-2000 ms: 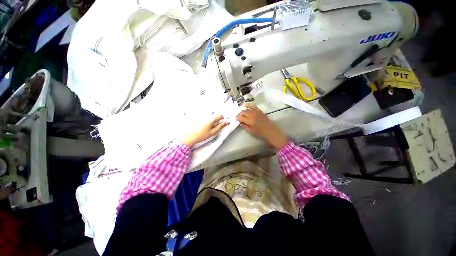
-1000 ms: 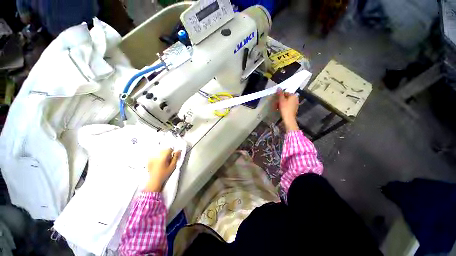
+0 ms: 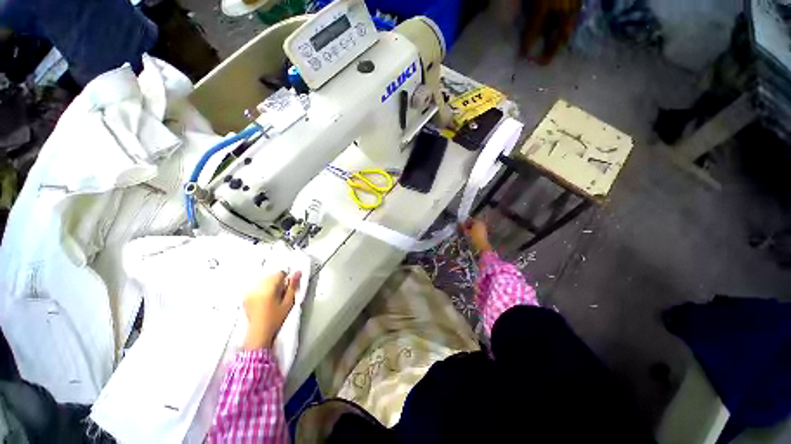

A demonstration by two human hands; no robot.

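Note:
My left hand (image 3: 271,308) rests on the white cloth panel (image 3: 195,303) near its right edge, its fingers at a fold of the cloth, left and in front of the needle area. My right hand (image 3: 474,232) is small in view beyond the table's front edge, its fingers closed on the white tape (image 3: 402,238). The tape runs from near the presser foot (image 3: 297,231), sags over the table edge to my fingers, then loops up toward the stool. The off-white JUKI sewing machine (image 3: 347,108) stands behind.
Yellow-handled scissors (image 3: 370,187) and a black phone (image 3: 424,160) lie on the table (image 3: 347,286). A large white cloth heap (image 3: 61,234) is at left. A stool (image 3: 579,147) stands at right. A patterned cloth (image 3: 399,338) covers my lap. Thread scraps litter the floor.
My right hand first left the cloth by the needle and took the tape, then moved down and toward me with it. The scissors are now uncovered. My left hand stays on the panel.

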